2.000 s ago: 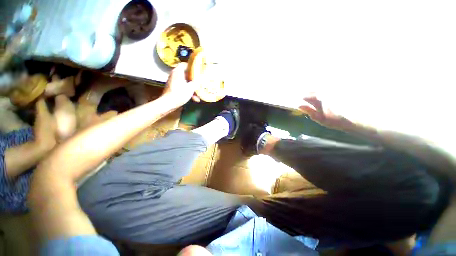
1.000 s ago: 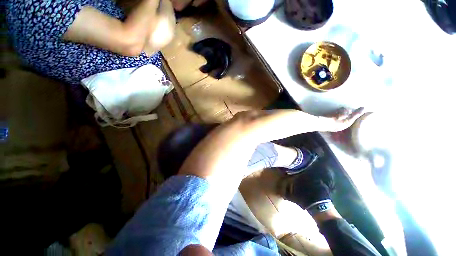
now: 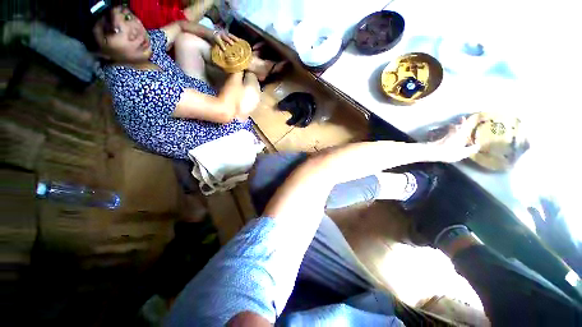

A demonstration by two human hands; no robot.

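My left hand [image 3: 456, 145] reaches over the table edge, its fingers on the near-left rim of a round amber housing [image 3: 496, 142]. The housing is washed out by glare, with small marks near its centre. The yellow parts bowl [image 3: 429, 69] stands further back on the table, with yellow bits and a small black piece with a pale blue centre inside. A dark parts bowl [image 3: 379, 33] is behind it to the left, with dark contents. My right hand is not visible.
A white tub [image 3: 318, 43] stands at the table's left edge. At left a seated person in a patterned top holds a yellow disc [image 3: 231, 55]. A black curved piece [image 3: 298, 108] lies on cardboard. A clear bottle [image 3: 80, 193] lies at far left.
The view has swung left, bringing the neighbour's upper body and the bottle into view. My right hand, visible two seconds ago, no longer shows. The amber housing remains at my left hand.
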